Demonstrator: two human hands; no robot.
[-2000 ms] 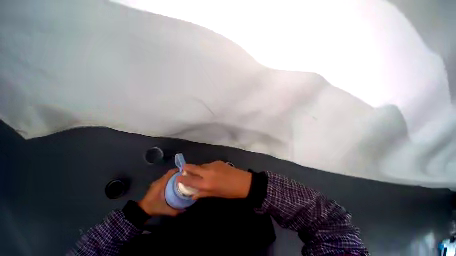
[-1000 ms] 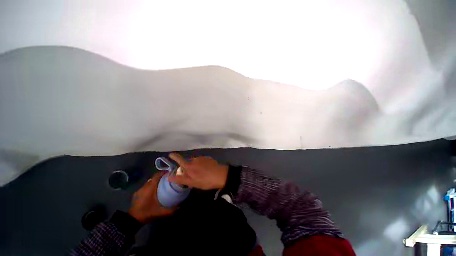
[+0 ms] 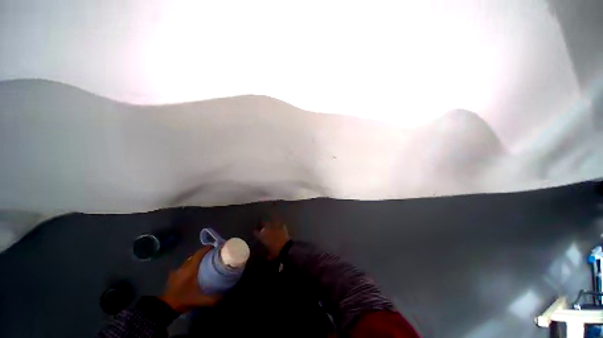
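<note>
My left hand [image 3: 187, 282] is closed around the light-blue vacuum flask [image 3: 219, 276], which is tilted with its strap loop up at the left. A whitish stopper [image 3: 235, 253] sits in the flask's mouth. My right hand [image 3: 272, 239] is right of the flask, apart from it, low near the cloth's lower edge. It is dark and blurred, and I cannot tell whether it holds anything. A dark round cup [image 3: 146, 247] stands on the floor left of the flask. A second dark round cup [image 3: 118, 297] is nearer to me, by my left sleeve.
A large off-white cloth cover [image 3: 264, 145] hangs across the upper view, its lower edge just beyond my hands. The dark grey floor [image 3: 449, 257] runs below it, with light reflections at the right. A pale frame with blue parts [image 3: 574, 317] stands at the lower right edge.
My right hand has let go of the flask top and moved right, away from it. The stopper is now uncovered. The view has shifted, bringing the pale frame in at the right.
</note>
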